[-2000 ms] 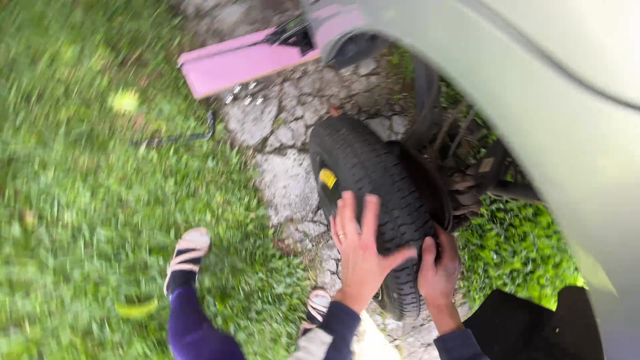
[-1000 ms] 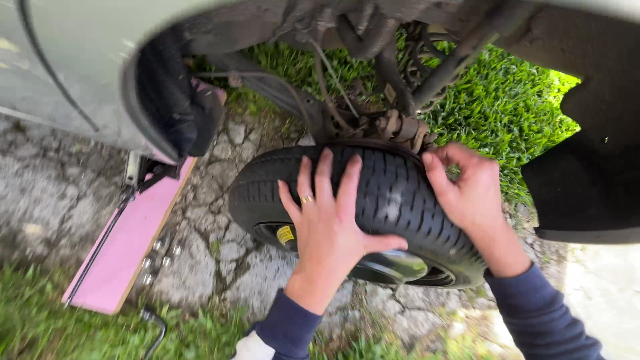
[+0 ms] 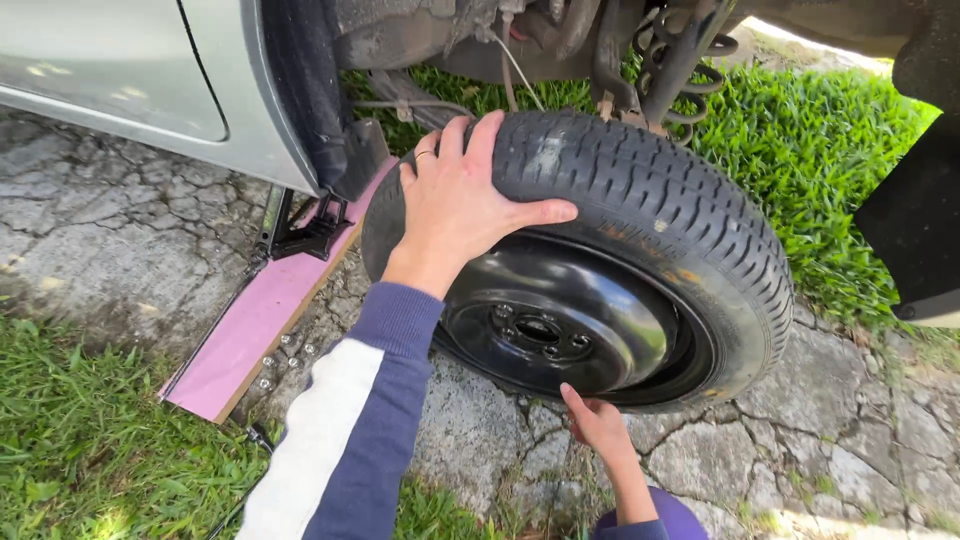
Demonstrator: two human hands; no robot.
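Note:
A wheel with a black steel rim point(image 3: 637, 300) and a worn black tyre point(image 3: 637, 161) leans in the open wheel well, its outer face toward me. My left hand point(image 3: 461, 199) grips the upper left of the tyre, fingers over the tread and thumb along the sidewall. Low down, my right hand point(image 3: 600, 427) is at the tyre's bottom edge, one digit extended against it and the others curled, partly hidden. Holes around the hub opening point(image 3: 538, 328) show in the rim. Several wheel bolts or nuts point(image 3: 292, 361) lie on the cracked paving left of the wheel.
A scissor jack point(image 3: 311, 229) stands under the silver car body point(image 3: 135, 82) on a pink board point(image 3: 247, 330). A coil spring point(image 3: 701, 82) and suspension parts show behind the tyre. Part of a dark metal tool point(image 3: 259, 439) lies in the grass at lower left. My purple-clad knee point(image 3: 660, 517) is below.
My right hand has gone from the upper right of the tyre down to its bottom edge. My left hand remains on the tyre. The wheel's outer face shows more now; the view has shifted.

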